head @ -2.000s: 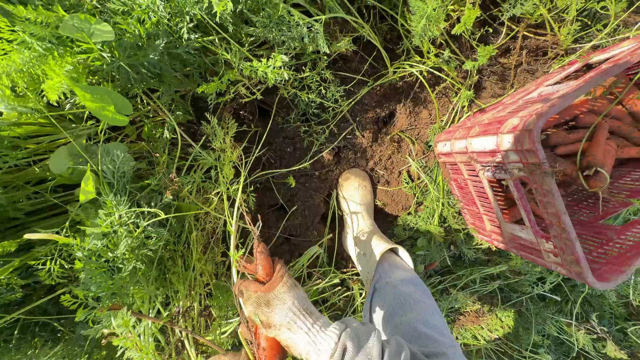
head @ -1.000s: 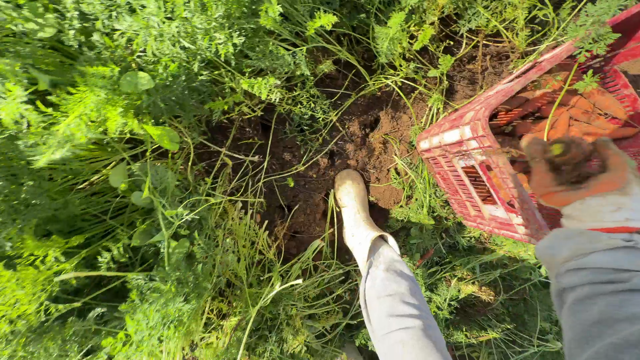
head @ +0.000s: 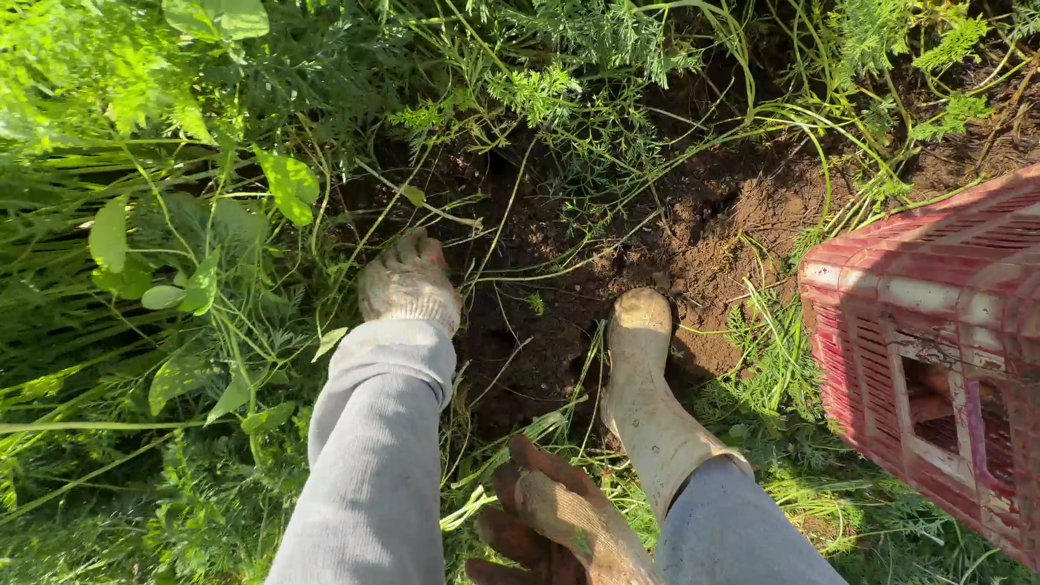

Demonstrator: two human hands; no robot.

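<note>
My left hand, in a soil-stained knit glove, reaches down to the dark soil beside the carrot foliage. Its fingers curl down and away from view, so I cannot tell whether they grip anything. My right hand, also gloved and caked with brown soil, is at the bottom, left of the trouser leg. Its fingers are apart, with nothing seen in them. A worn red plastic crate stands at the right; something orange-brown shows through its side opening.
A pale, muddy boot stands on the bare brown soil between my left hand and the crate. Feathery green tops, broad-leaved weeds and loose stems surround the soil patch, with more greenery beneath the crate.
My right hand has moved left, away from the crate where it was a second ago. My left hand, holding carrots two seconds ago, now reaches to the soil. The view has shifted.
</note>
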